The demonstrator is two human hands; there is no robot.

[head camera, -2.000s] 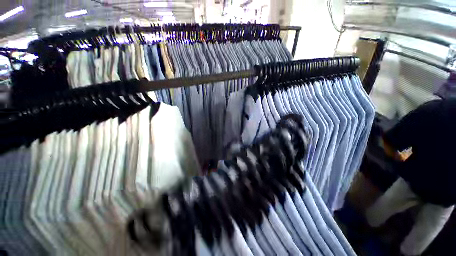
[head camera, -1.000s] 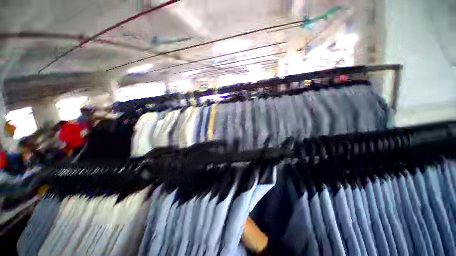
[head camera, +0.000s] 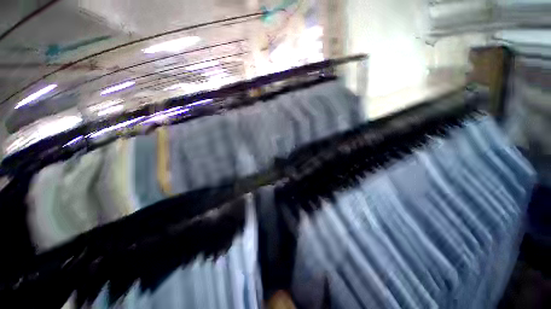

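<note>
The view is blurred. Light blue garments [head camera: 399,223] hang in a tight row at the right, on black hangers [head camera: 362,160] along a rail [head camera: 417,108]. A second bunch of light blue garments [head camera: 211,280] hangs at the bottom centre-left, its black hangers [head camera: 175,232] packed together along the same rail. A dark gap parts the two bunches. A small skin-coloured patch shows in this gap at the bottom edge, cut off; I cannot tell whose it is or which part of an arm. Neither my left hand nor my right hand can be made out.
Behind stands another rail [head camera: 347,60] with grey-blue garments [head camera: 211,151] and off-white garments [head camera: 78,196], with a yellow strip between some of them. A pale wall or pillar [head camera: 393,54] and a brown panel [head camera: 488,72] are at the back right. Ceiling lights show at the upper left.
The bunch of light blue garments held loose in front two seconds ago hangs at the rail beside the off-white ones from one second ago. The view has since swung right and tilted.
</note>
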